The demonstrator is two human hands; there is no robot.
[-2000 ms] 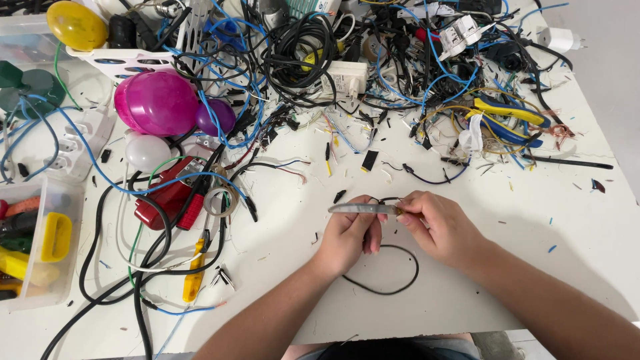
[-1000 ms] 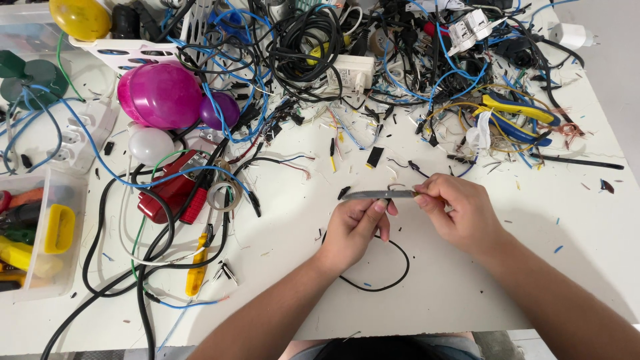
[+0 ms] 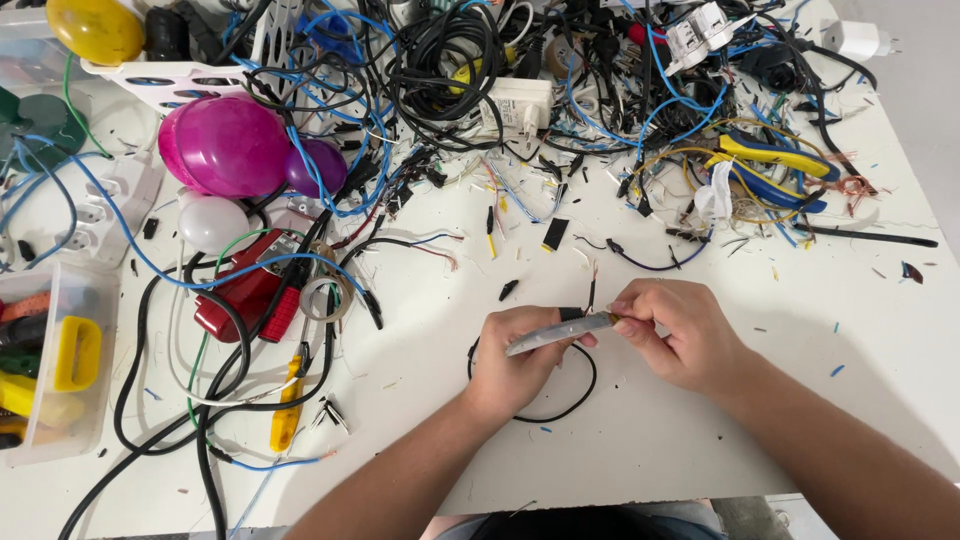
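My left hand (image 3: 521, 360) is closed around a thin black cable (image 3: 594, 379), whose loop lies on the white table below it. A stripped end with bare copper strands (image 3: 593, 283) sticks up between my hands, next to a dark piece like tape on my left fingers. Across the left hand lies a serrated knife blade (image 3: 559, 334). My right hand (image 3: 667, 330) pinches the blade's right end, where something small and yellowish shows; the fingers hide the rest of it.
Tangled cables (image 3: 450, 67), a white power adapter (image 3: 517, 101) and yellow-blue pliers (image 3: 780, 161) lie at the back. On the left are a magenta balloon (image 3: 225, 146), a tape roll (image 3: 326, 296), a yellow utility knife (image 3: 286, 409) and a plastic tool box (image 3: 82, 427). Wire scraps litter the table.
The blade, roughly level before, now slants down to the left. The stripped copper end now stands up plainly between my hands.
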